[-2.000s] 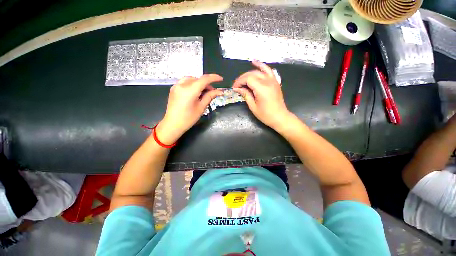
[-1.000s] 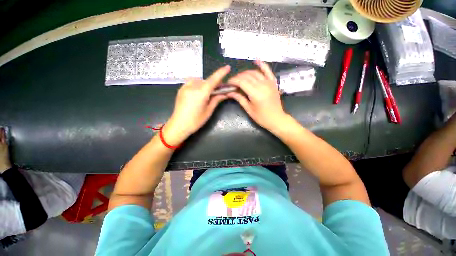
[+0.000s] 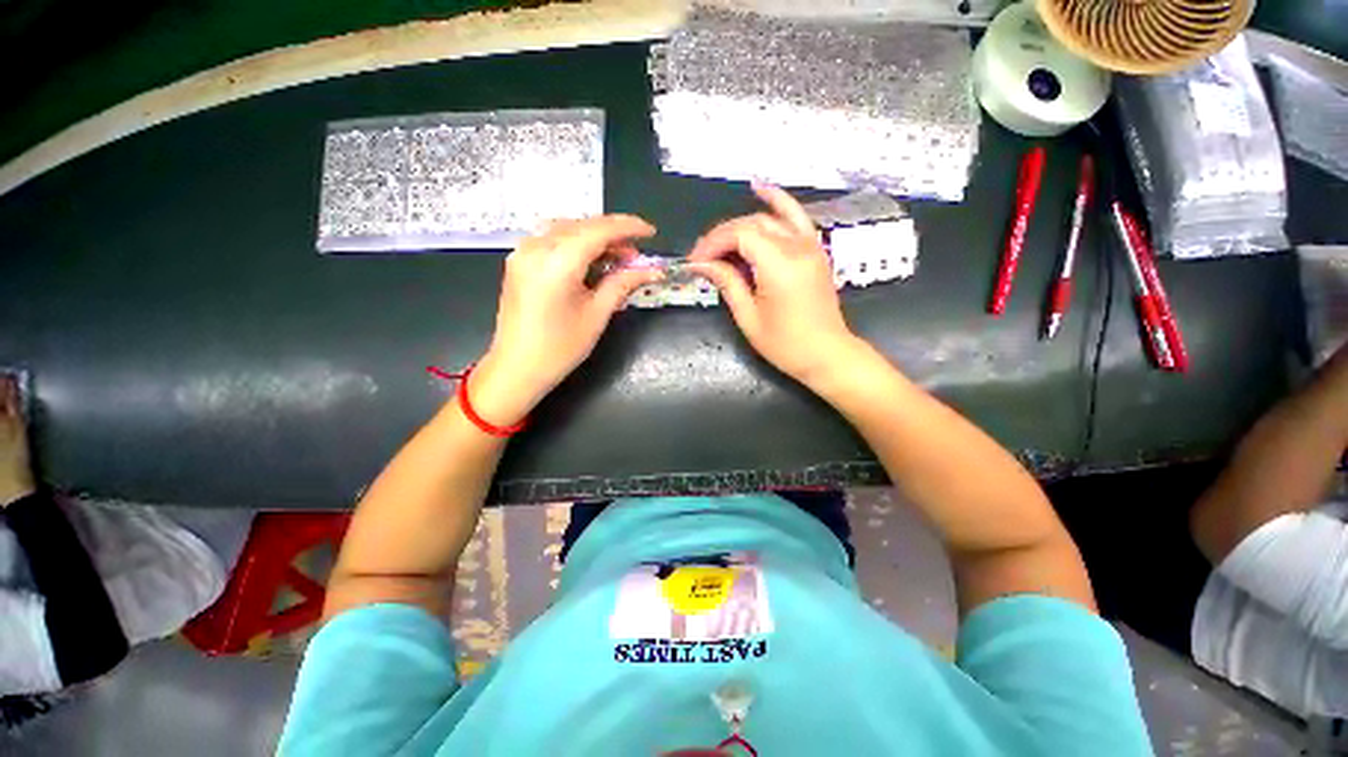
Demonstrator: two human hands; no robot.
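Observation:
A segmented panel (image 3: 673, 294), pale with dark dots, is held at its upper edge between both hands over the green mat. My left hand (image 3: 569, 296) grips its left part with thumb and fingers. My right hand (image 3: 769, 281) grips its right part, with the index finger raised. Another part of a dotted panel (image 3: 872, 252) shows to the right of my right hand, with a dark gap across it. My fingers hide where the parts join, so I cannot tell whether it is one piece.
A flat panel pack (image 3: 461, 185) lies at left. A panel stack (image 3: 813, 104) lies behind my hands. A fan (image 3: 1042, 74), red pens (image 3: 1016, 229), a cable (image 3: 1098, 355) and plastic-wrapped bundles (image 3: 1205, 155) are at right. Neighbours' arms (image 3: 1294, 429) show at the sides.
The panel part right of my right hand, little seen at first, now shows, tilted differently from a second ago. The held part has turned its dotted face into view again.

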